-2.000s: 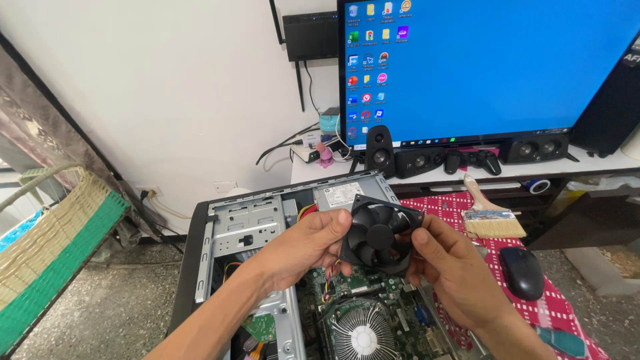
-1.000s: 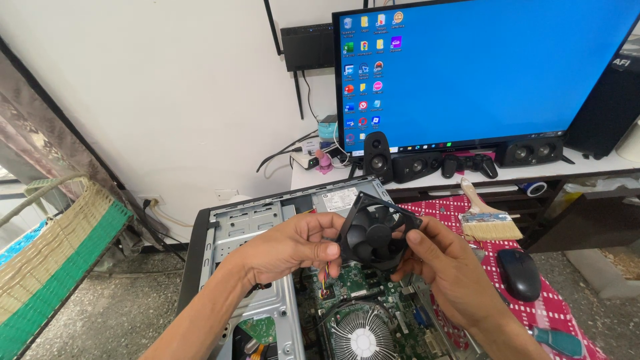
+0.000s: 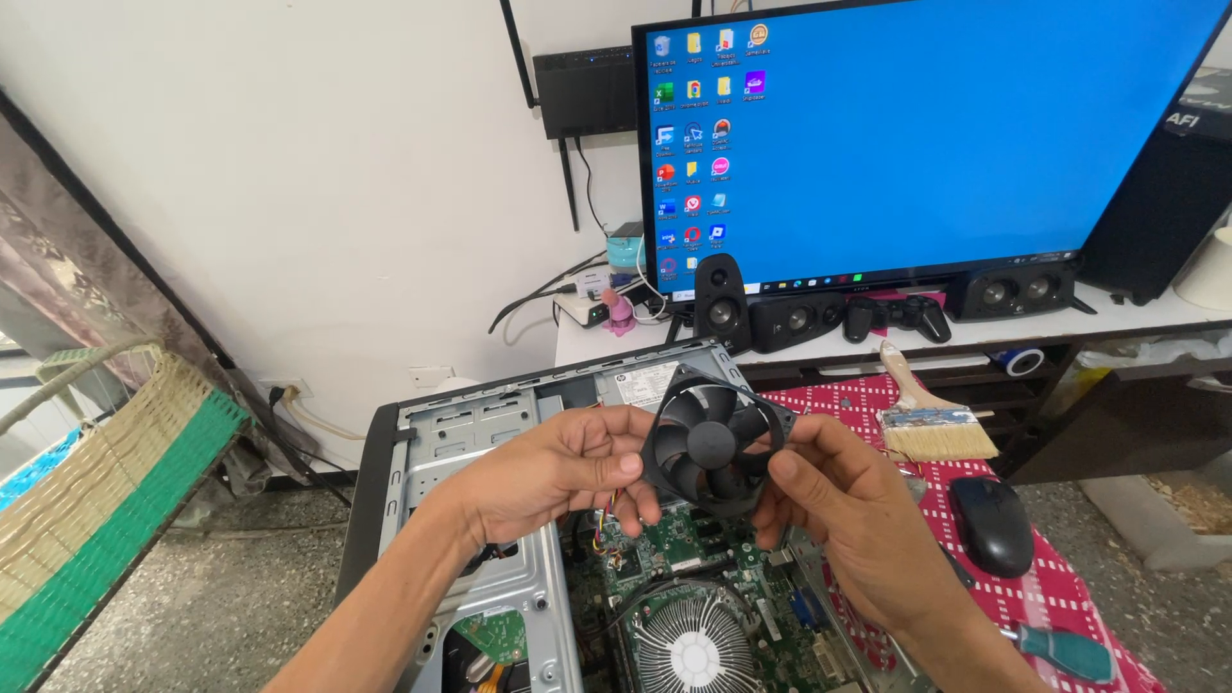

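Note:
A black computer case fan (image 3: 710, 445) is held up between both hands, its round hub facing me. My left hand (image 3: 577, 469) pinches the left edge of its frame, and my right hand (image 3: 837, 486) grips the right edge. Below the fan lies an opened desktop computer case (image 3: 462, 616) with a green motherboard (image 3: 664, 544). A round finned metal CPU heat sink (image 3: 695, 647) sits on the board. Thin multicoloured wires (image 3: 603, 534) run down behind my left fingers.
On the red patterned cloth (image 3: 1059, 597) lie a wide paintbrush (image 3: 934, 428), a black mouse (image 3: 991, 526) and a screwdriver with a teal handle (image 3: 1066, 653). Behind, a white desk (image 3: 1116, 327) holds a lit monitor (image 3: 895, 144), small speakers (image 3: 794, 322) and a game controller (image 3: 895, 318). A woven hammock (image 3: 115, 491) hangs left.
The fan stays in both hands; it has turned and tilted slightly between them.

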